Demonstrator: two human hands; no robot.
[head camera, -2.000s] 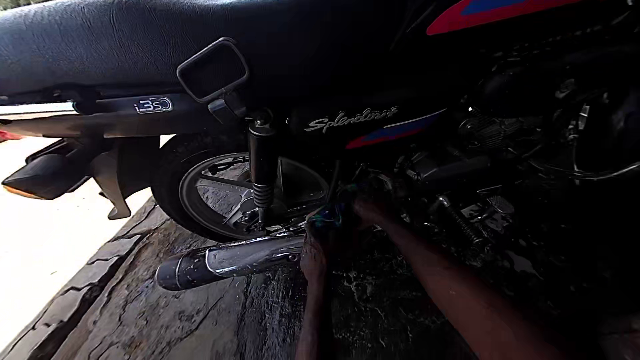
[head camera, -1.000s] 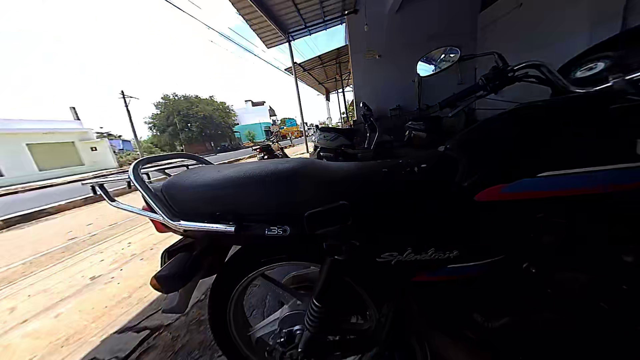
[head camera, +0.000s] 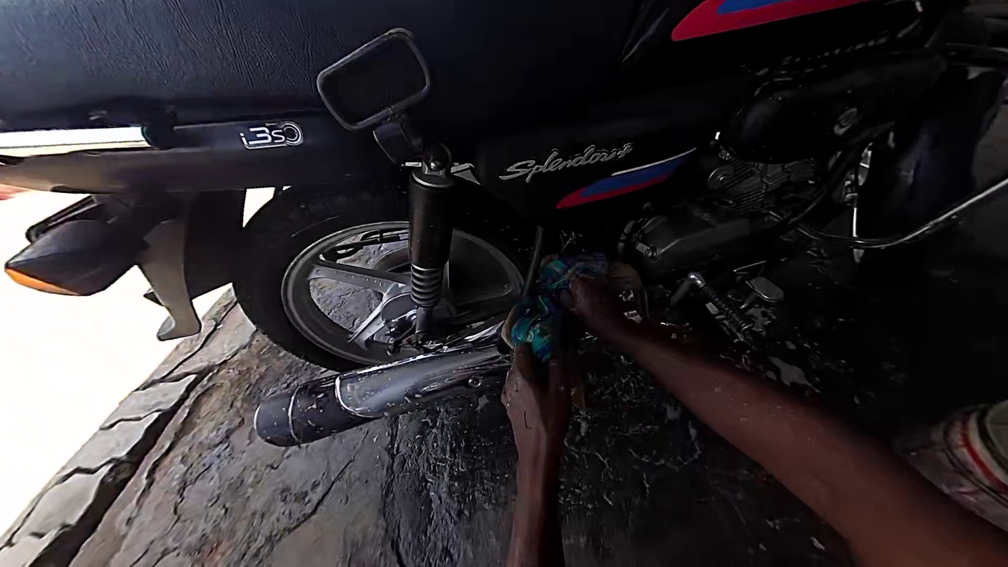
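Observation:
My left hand grips the lower part of a crumpled blue-green cloth, at the front end of a motorcycle's chrome exhaust silencer. Up and to the right, my right hand holds the upper part of the same cloth. The cloth is bunched against the exhaust pipe, whose surface there is hidden by the cloth and my fingers. Behind the silencer stand the rear shock absorber and the spoked alloy rear wheel. A black side panel bears the model's name.
The black seat and a footrest bracket lie above. At the right are the dark engine and a foot pedal. Cracked stone paving lies below, with a patterned fabric at the right edge.
The view has swung up to the seat and street, then back down. Both hands, out of view one second ago, show again at the exhaust with the cloth.

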